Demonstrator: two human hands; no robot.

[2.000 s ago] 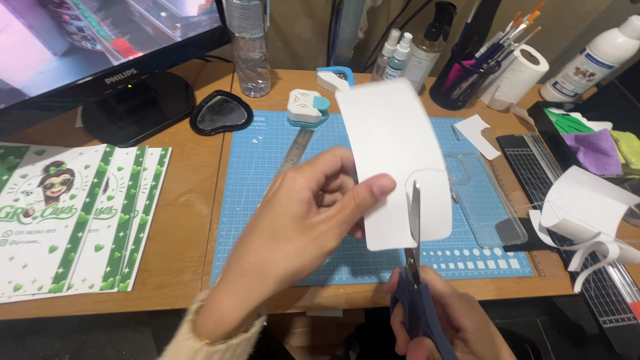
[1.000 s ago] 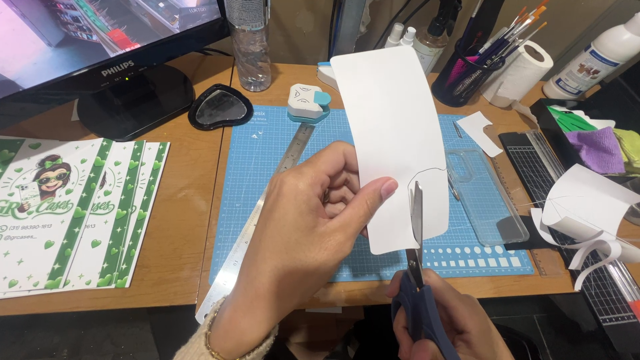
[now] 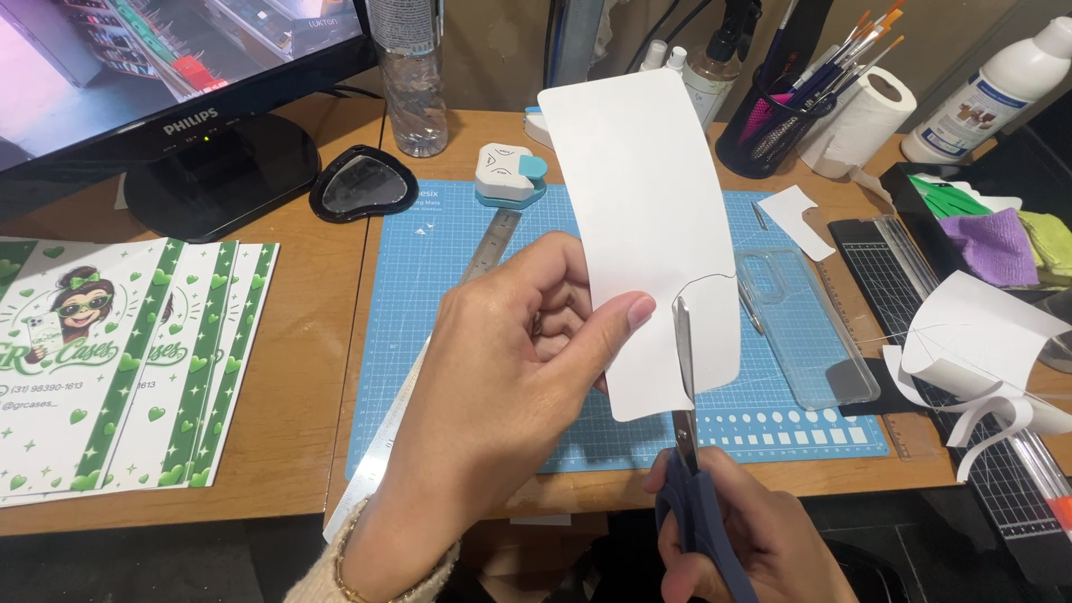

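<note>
My left hand (image 3: 536, 343) holds a white paper cutout with rounded corners (image 3: 645, 193), thumb on its face and fingers behind. A thin curved pencil-like line crosses the paper's lower right. In my right hand (image 3: 737, 519) is a pair of dark-blue-handled scissors (image 3: 703, 511). One blade lies over the paper's face, its tip at the curved line, with a cut running up from the lower edge. Behind the paper lies a blue cutting mat (image 3: 519, 435), with a steel ruler (image 3: 381, 461) beneath my left arm. A clear phone case (image 3: 808, 335) rests on the mat's right side.
A monitor (image 3: 193, 121), black heart-shaped dish (image 3: 364, 184), plastic bottle (image 3: 416, 100) and corner punch (image 3: 507, 172) stand behind. Printed cards (image 3: 159, 368) lie left. To the right are a paper trimmer (image 3: 888, 260), curled paper (image 3: 971, 335), a brush cup (image 3: 766, 126) and a paper roll (image 3: 867, 117).
Both hands keep nearly the same hold on the paper and scissors. The scissor tip stays near the curved line; the paper has tilted slightly since the oldest frame.
</note>
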